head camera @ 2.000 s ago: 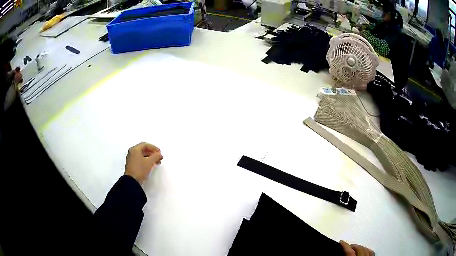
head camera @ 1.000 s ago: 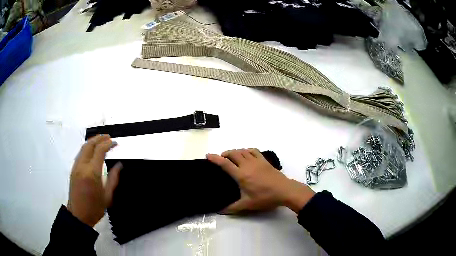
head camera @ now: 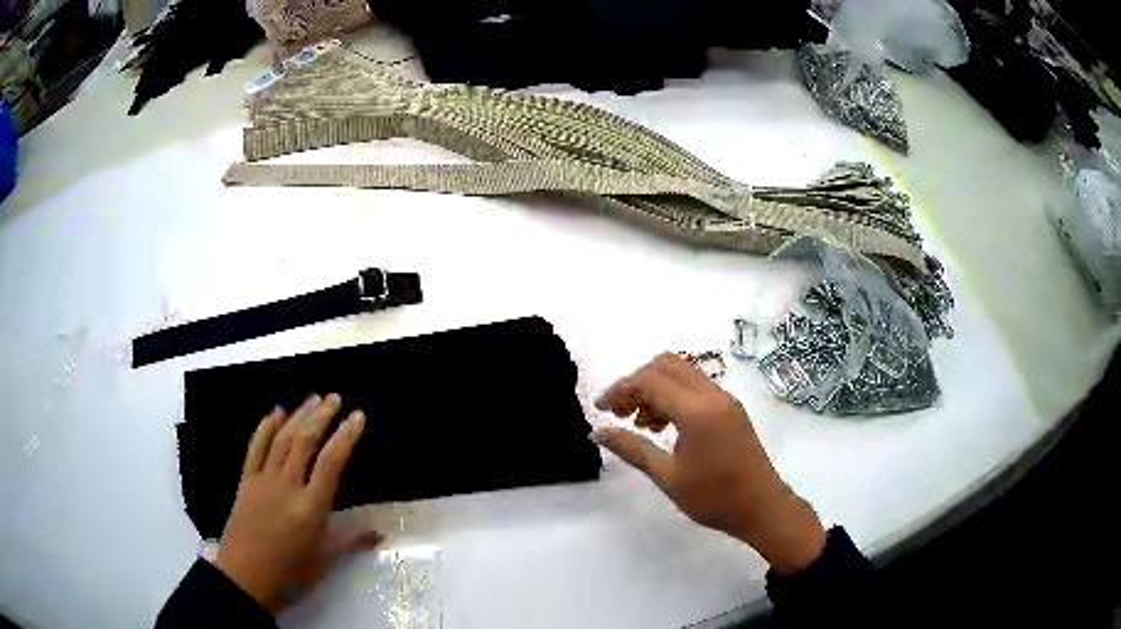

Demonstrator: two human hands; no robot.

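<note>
A stack of unbuckled black straps [head camera: 455, 406] lies on the white table in front of me, its right edge stepped. My left hand [head camera: 295, 498] rests on the lower left part of the stack, fingers apart. My right hand [head camera: 707, 455] is just right of the stack, thumb and fingers apart, with nothing seen between them. A single black strap [head camera: 246, 326] lies behind the stack, with a silver slide buckle [head camera: 373, 288] near its right end. A few loose buckles [head camera: 706, 363] lie behind my right hand, partly hidden by it.
A clear bag of silver buckles [head camera: 848, 350] stands at the right. Beige webbing straps [head camera: 590, 160] stretch across the table behind. A second hardware bag [head camera: 857, 92] and large black piles [head camera: 553, 43] are at the back. The pink fan [head camera: 307, 19] and a blue bin [head camera: 6, 150] are cut by the edge.
The view has shifted, so the table things appear further left. My right hand has let go of the stack and moved right of it. My left hand has come onto the stack, which now lies flatter.
</note>
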